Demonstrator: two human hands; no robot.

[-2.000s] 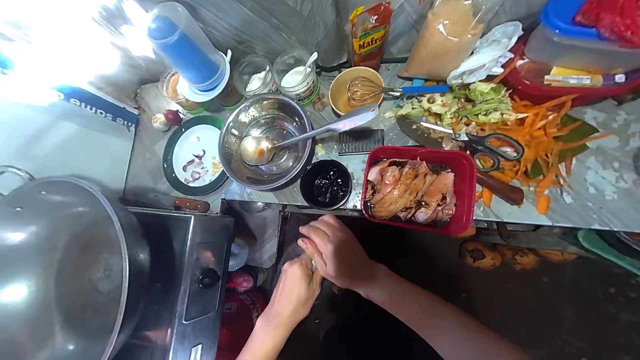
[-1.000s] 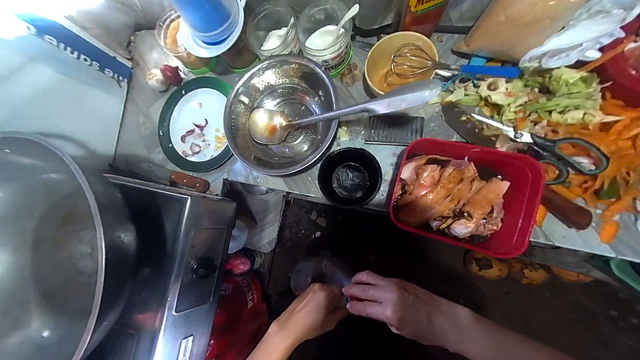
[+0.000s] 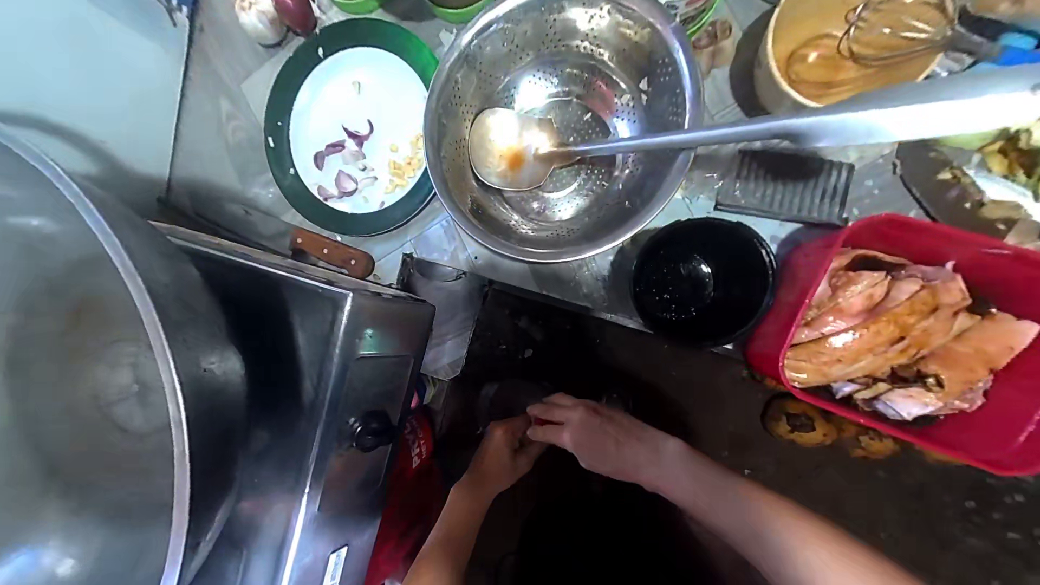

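Note:
My left hand [image 3: 505,455] and my right hand [image 3: 589,431] meet below the counter edge, fingertips together. A small reddish bit shows between the fingers; what it is cannot be told. Above them on the counter, a black bowl [image 3: 704,280] stands beside a red plastic container [image 3: 894,231] of raw meat pieces [image 3: 902,325]. A steel colander [image 3: 561,244] holds a metal ladle [image 3: 512,150]. Left of it, a green-rimmed plate [image 3: 280,154] carries onion or shallot pieces and chopped yellowish bits.
At the left, a large metal pot [image 3: 162,366] stands on a gas stove [image 3: 366,325]. A wooden knife handle [image 3: 331,252] lies behind the stove. A ridged metal grater [image 3: 784,187] and a bowl with a whisk [image 3: 780,49] are at the upper right. Garlic [image 3: 260,20] lies upper left.
The view has moved much closer to the counter. Both hands stay together below the counter edge; the dark, blurry thing beside them a second ago is now hard to make out.

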